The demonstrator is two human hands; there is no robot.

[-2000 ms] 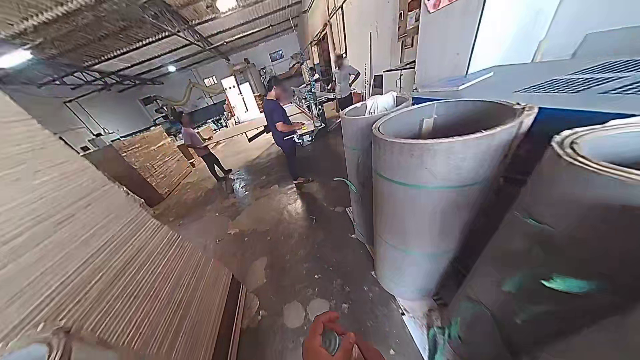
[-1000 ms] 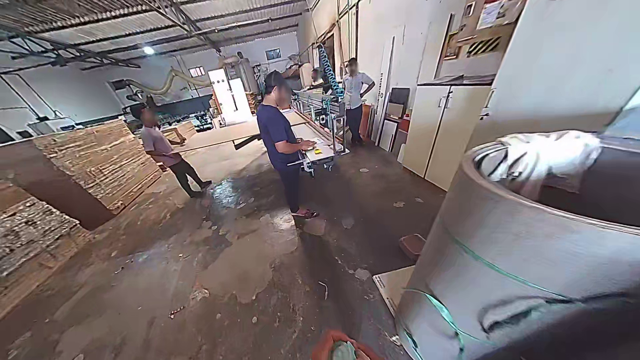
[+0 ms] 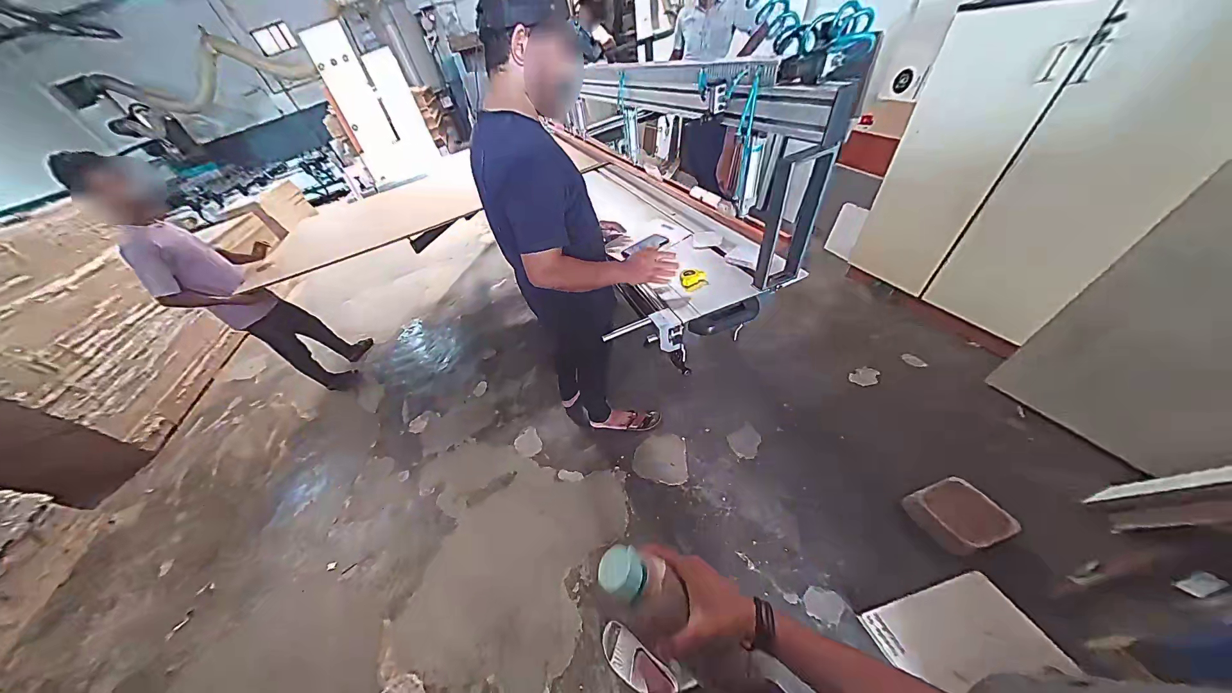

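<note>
At the bottom of the view my right hand (image 3: 710, 602) is wrapped around a bottle (image 3: 647, 592) with a pale green cap. A dark band circles that wrist. Below the bottle a sandal on a foot (image 3: 637, 664) shows on the patchy concrete floor (image 3: 510, 539). My left hand is out of the frame. Ahead, a person in a dark blue shirt (image 3: 539, 192) stands at a workbench with a metal-framed machine (image 3: 818, 106), a phone in one hand. A yellow tape measure (image 3: 692, 280) lies on the bench near that person's other hand.
To the left another person (image 3: 202, 255) holds a large board (image 3: 366, 226), beside stacked boards (image 3: 87, 327). Tall cream cabinets (image 3: 962, 164) line the right side. A brown tray-like object (image 3: 961, 515) and a flat pale panel (image 3: 967, 635) lie on the floor at lower right.
The view has moved forward past the large rolled cylinders, which are now out of frame. The bench and the person in dark blue are nearer. More of my right hand and the bottle shows.
</note>
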